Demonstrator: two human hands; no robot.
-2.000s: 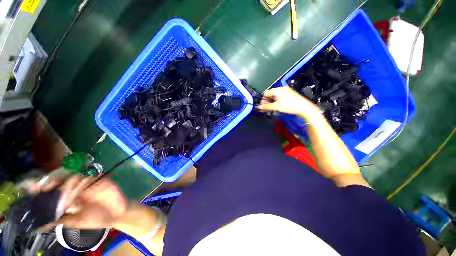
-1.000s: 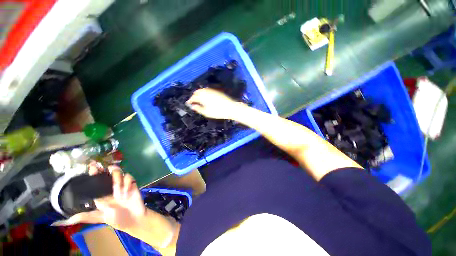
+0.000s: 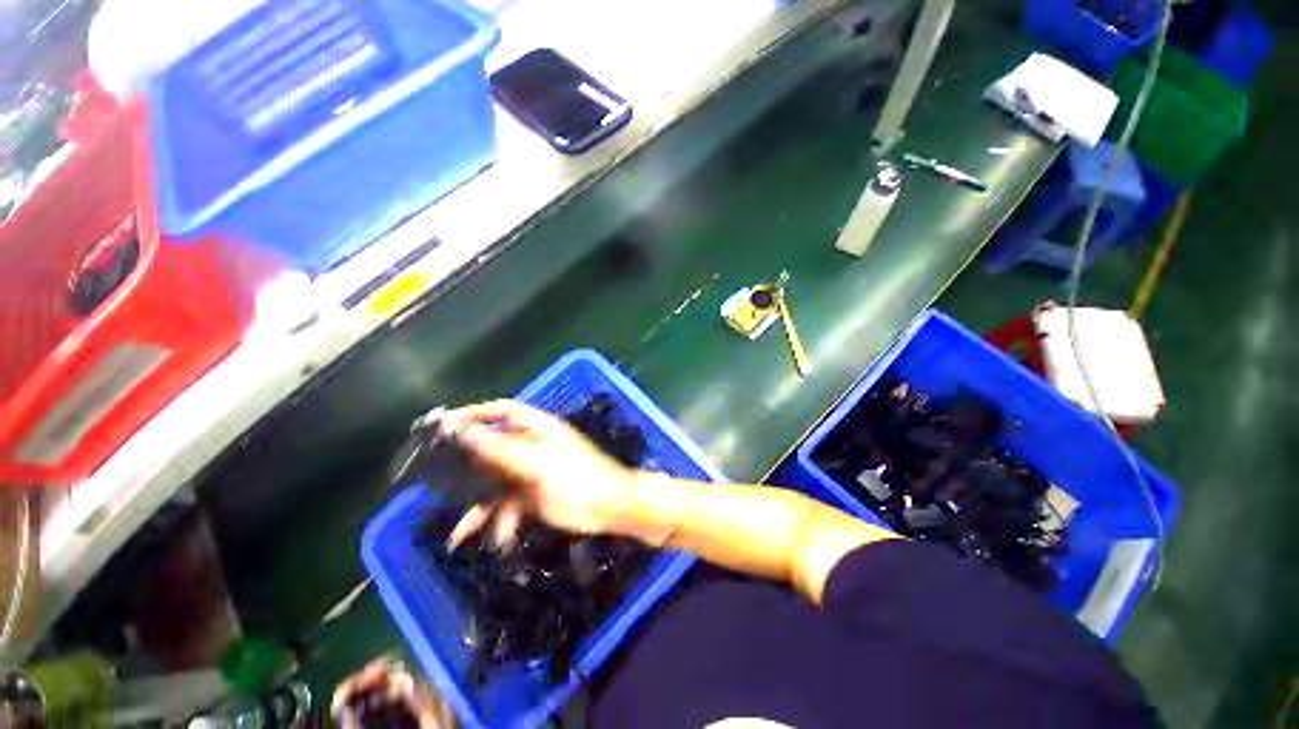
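A blue mesh basket [image 3: 389, 558] holds a heap of black plastic parts [image 3: 549, 605]. My right hand [image 3: 549, 470] is over the basket's far left side, its fingers around a black part [image 3: 453, 467]; the hand is slightly blurred. My left hand [image 3: 382, 695] is at the bottom edge, left of the basket, small, blurred and partly cut off. Something dark shows at its fingers, but I cannot tell whether it is held. A deep blue bin [image 3: 1118, 491] with a white label stands at the right, with more black parts in it.
A smartphone [image 3: 560, 100], a blue basket [image 3: 325, 135] and a red crate [image 3: 107, 342] are on the white shelf at upper left. A tape measure [image 3: 762, 301], a small pale bottle [image 3: 869, 211] and a pen [image 3: 945, 172] lie on the green bench. A cable hangs at right.
The view has tilted towards the shelf, so the basket appears lower. My right hand has moved from the heap to the basket's far left side with a black part. My left hand is now mostly cut off.
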